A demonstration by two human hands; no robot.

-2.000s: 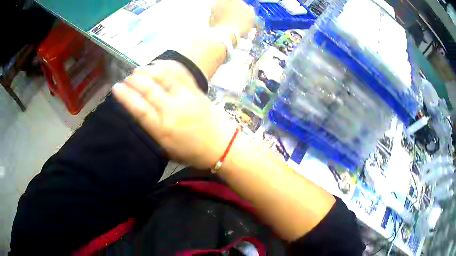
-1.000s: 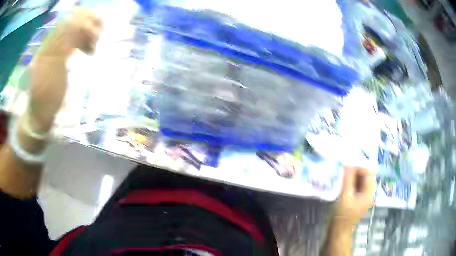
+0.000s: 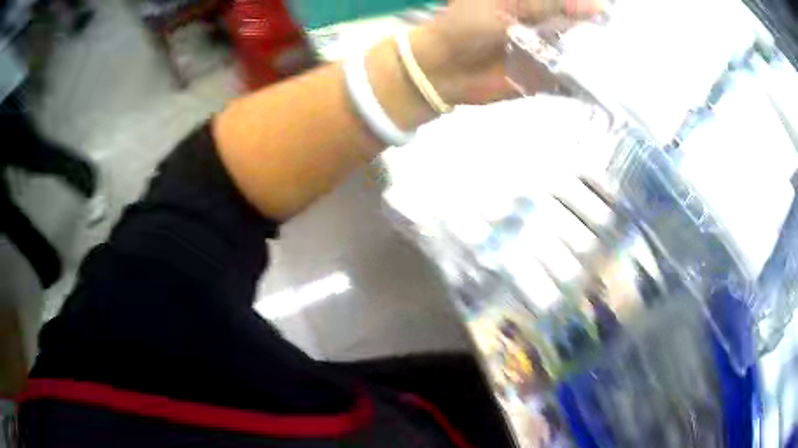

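Note:
My left hand (image 3: 490, 48), bare and blurred, is at the top centre, with its forearm reaching in from the left. Its fingers and thumb are closed around the corner of a clear plastic tray (image 3: 669, 197). The shiny tray slants down to the right, above the table and beside blue trays (image 3: 733, 350). White, overexposed areas hide much of the tray and what lies in or under it. My right hand is out of view.
The table's near edge (image 3: 477, 337) runs down the middle, with printed photo sheets along it. A green surface (image 3: 363, 10) is at the top. A red stool (image 3: 267, 39) and a person's dark-clothed legs (image 3: 39, 175) are at the left.
The view has swung left. My left hand has come from the far left to the top centre and now holds clear plastic. My right hand, at the lower right before, has left the picture.

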